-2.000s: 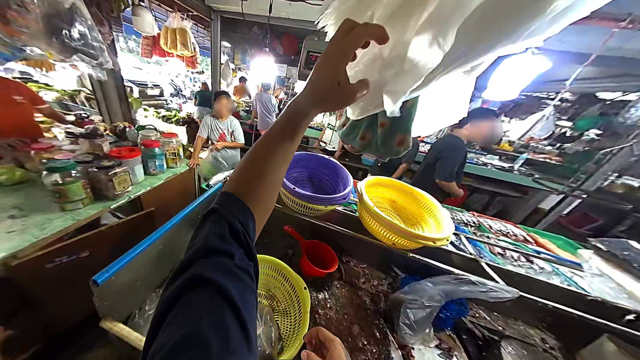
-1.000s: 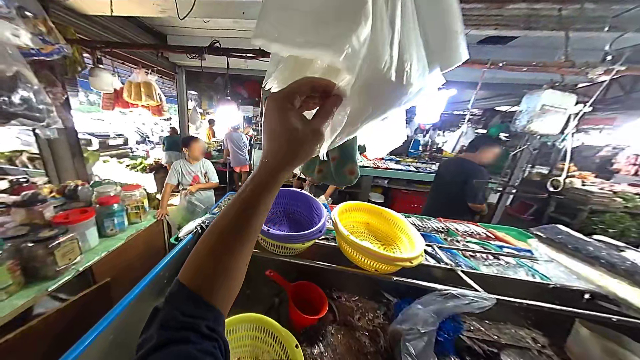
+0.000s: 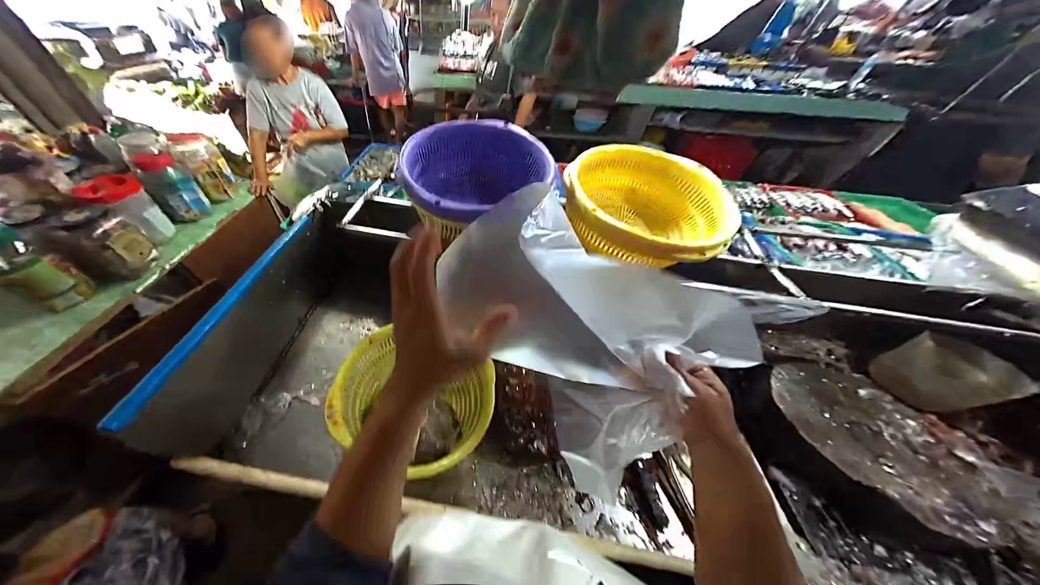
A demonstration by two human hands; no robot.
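Observation:
A translucent white plastic bag (image 3: 626, 317) spreads out over the sink-like trough, bunched at its right part in my right hand (image 3: 707, 398). My left hand (image 3: 435, 317) is at the bag's left side, fingers raised and apart, with the thumb behind or against the plastic. Below my left forearm a yellow-green plastic basket (image 3: 471, 439) stands in the trough with something pale inside, partly hidden by my arm. Behind the bag, a purple plastic basket (image 3: 475, 166) and a yellow plastic basket (image 3: 650, 199) rest at the trough's far edge.
A blue-edged divider (image 3: 211, 317) bounds the trough on the left, beside a green counter (image 3: 61, 337) with lidded jars. A round chopping block (image 3: 877, 439) lies at right. Fish trays (image 3: 853, 231) stand beyond the far edge. A person (image 3: 296, 114) in a grey shirt stands back left.
My left hand has come down from the hanging white plastic bags. A bag is now spread between my hands over the trough. The view has tilted down.

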